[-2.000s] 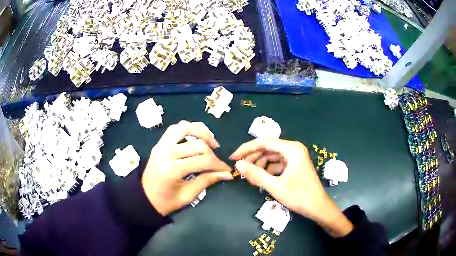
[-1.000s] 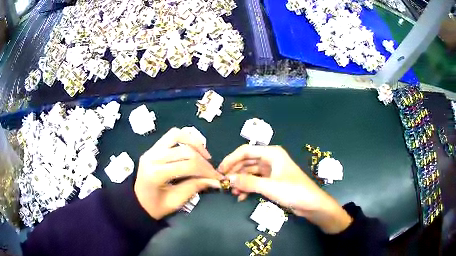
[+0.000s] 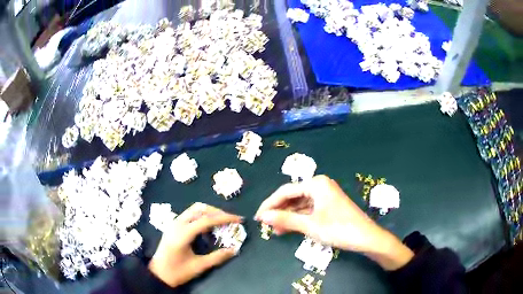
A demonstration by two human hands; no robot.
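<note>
My left hand (image 3: 192, 244) is at the lower middle, with thumb and fingers around a white plastic housing (image 3: 230, 236) that shows small gold or brown parts. My right hand (image 3: 321, 221) is just right of it, thumb and fingertips pinched on a small brass contact (image 3: 266, 231). The two hands are apart. Single white housings lie on the green mat, one (image 3: 228, 182) above my left hand and one (image 3: 313, 254) below my right hand. Brass contacts (image 3: 307, 283) lie in a small cluster at the bottom edge.
A pile of white housings (image 3: 100, 212) is at near left. A large heap of housings with gold strips (image 3: 183, 74) lies on the black mat behind. More white pieces (image 3: 395, 43) are on a blue sheet (image 3: 321, 60). A metal post (image 3: 464, 43) and rows of green-yellow parts (image 3: 496, 143) are at right.
My hands have separated from where they met over a brass piece. My left hand has moved down and opened around the housing. The view has shifted, so things at left sit lower.
</note>
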